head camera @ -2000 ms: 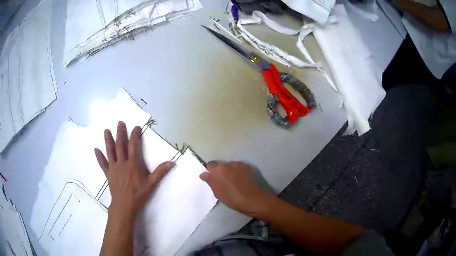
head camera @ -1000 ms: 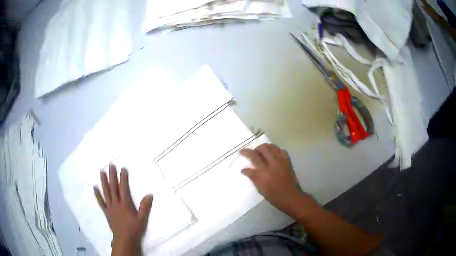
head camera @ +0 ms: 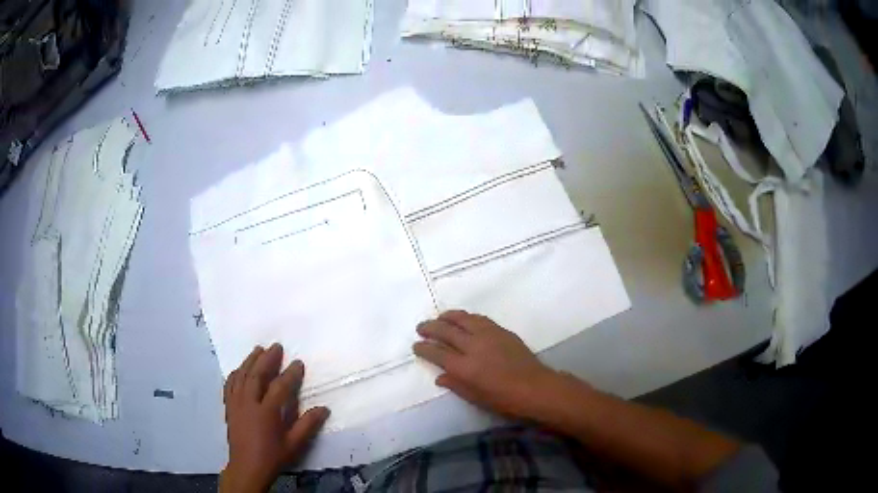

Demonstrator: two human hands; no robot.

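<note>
A white garment front panel (head camera: 501,202) lies flat on the table in front of me, its curved cutout at the far side. A large patch pocket (head camera: 318,298) with dark stitching and a narrow stitched rectangle is on its left part. Two double stitch lines run to the right edge, with thread tails (head camera: 589,220) at their ends. My left hand (head camera: 265,409) rests on the panel's near left edge, fingers slightly apart. My right hand (head camera: 477,361) lies on the panel near the pocket's lower right corner. Neither hand shows a tool.
Red-handled shears (head camera: 708,246) lie at the right, beside curling offcuts (head camera: 736,168) and loose white pieces (head camera: 804,260). Stacked panels lie at the left (head camera: 77,279), far left (head camera: 265,43) and far side (head camera: 525,38). A red marking pencil (head camera: 142,126) lies by the left stack.
The panel has turned and now lies flatter before me, its pocket fully visible. My right hand has moved from the right edge to the near edge. The view has shifted left.
</note>
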